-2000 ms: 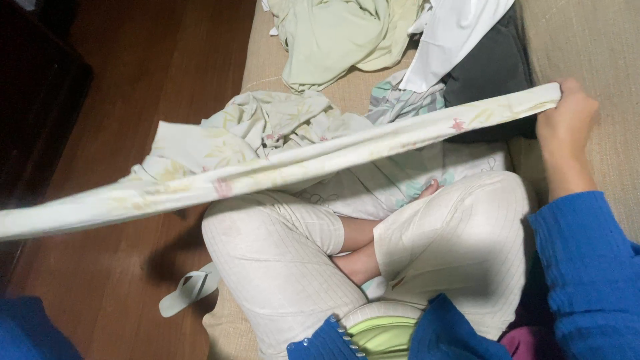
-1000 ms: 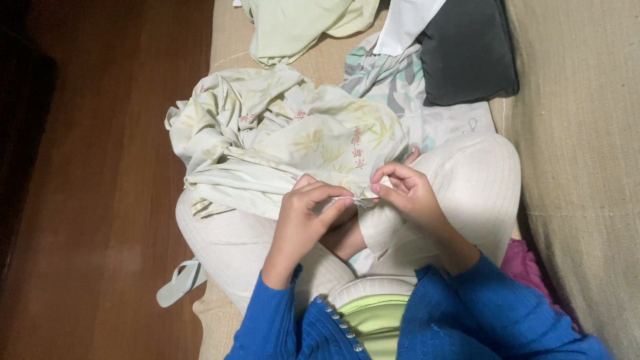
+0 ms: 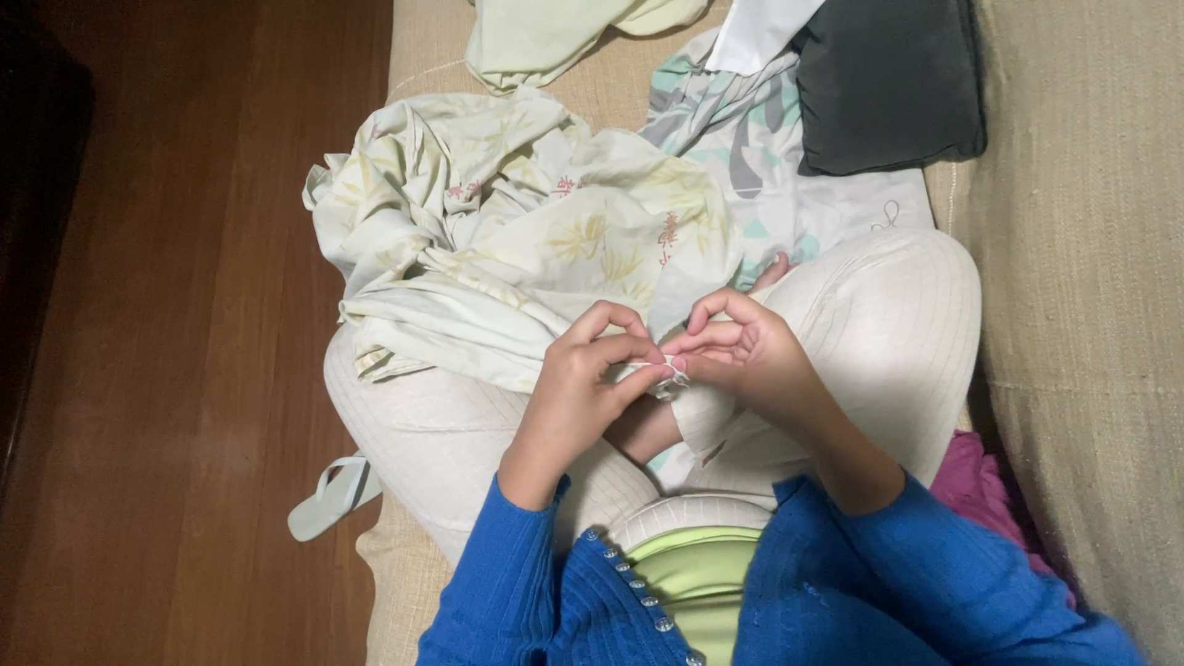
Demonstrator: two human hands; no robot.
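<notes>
Over my crossed legs, my left hand (image 3: 597, 379) and my right hand (image 3: 745, 356) meet at the fingertips. Both pinch a small gathered edge of the pale printed cloth (image 3: 573, 231) between thumb and fingers. The cloth has yellow-green leaf motifs and red characters. Its bulk lies crumpled in front of me, partly over my left leg. Whether the pinched edge has a seam or a loose thread cannot be told, as the fingers hide most of it.
Ahead on the beige sofa (image 3: 610, 92) lie a pale green cloth (image 3: 536, 37), a white cloth (image 3: 758, 32), a dark grey cushion (image 3: 893, 88) and a grey and teal patterned fabric (image 3: 768, 176). A magenta cloth (image 3: 980, 481) is at the right. A flip-flop (image 3: 331, 499) rests on the wooden floor.
Two seconds ago the cloth was stretched in a long strip across the view, its right end in my right hand. Now it lies bunched, and both hands are together at its edge.
</notes>
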